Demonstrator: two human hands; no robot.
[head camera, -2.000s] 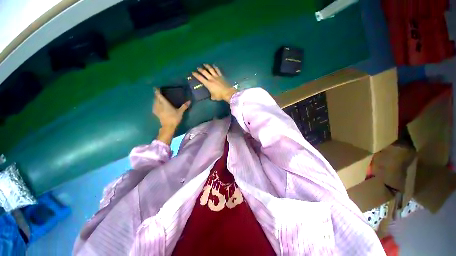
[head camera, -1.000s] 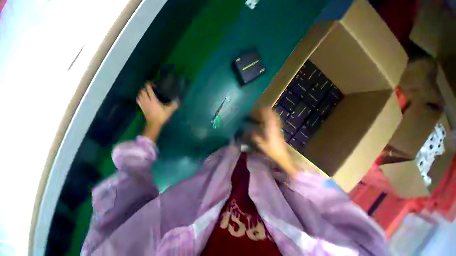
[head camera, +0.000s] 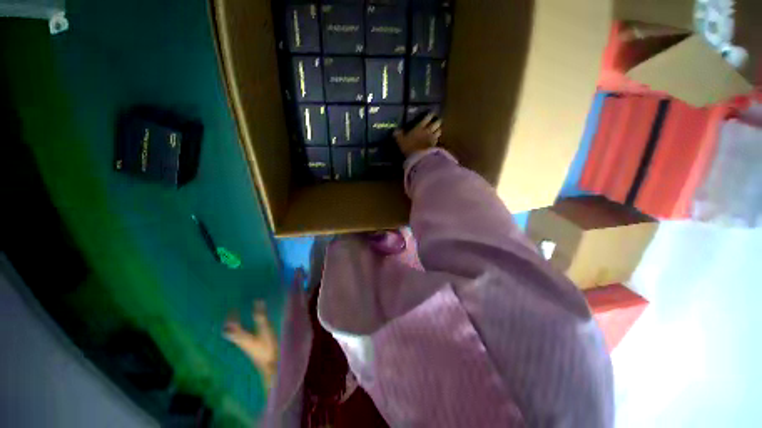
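Note:
An open brown shipping carton (head camera: 242, 109) holds rows of black gift boxes (head camera: 343, 79) with gold lettering. My right hand (head camera: 420, 135) is inside the carton at its near right part, with fingers on or at a black box there; whether it grips the box is unclear. My left hand (head camera: 256, 341) is over the green ledge (head camera: 192, 284), blurred, with fingers apart and nothing in it. A single closed gift box (head camera: 157, 148) lies on the green surface left of the carton. A small tool-like item with a green end (head camera: 226, 257) lies below it.
The brighter green belt (head camera: 75, 201) runs at the left, with dark boxes (head camera: 138, 358) at lower left. To the right are red stacks (head camera: 622, 150) with a dark band, a smaller open brown carton (head camera: 589, 242), and a white dotted piece (head camera: 717, 25) at the top.
The view has turned toward the carton. My right hand has moved from beside the carton into it. My left hand has let go of the black box it held over the belt.

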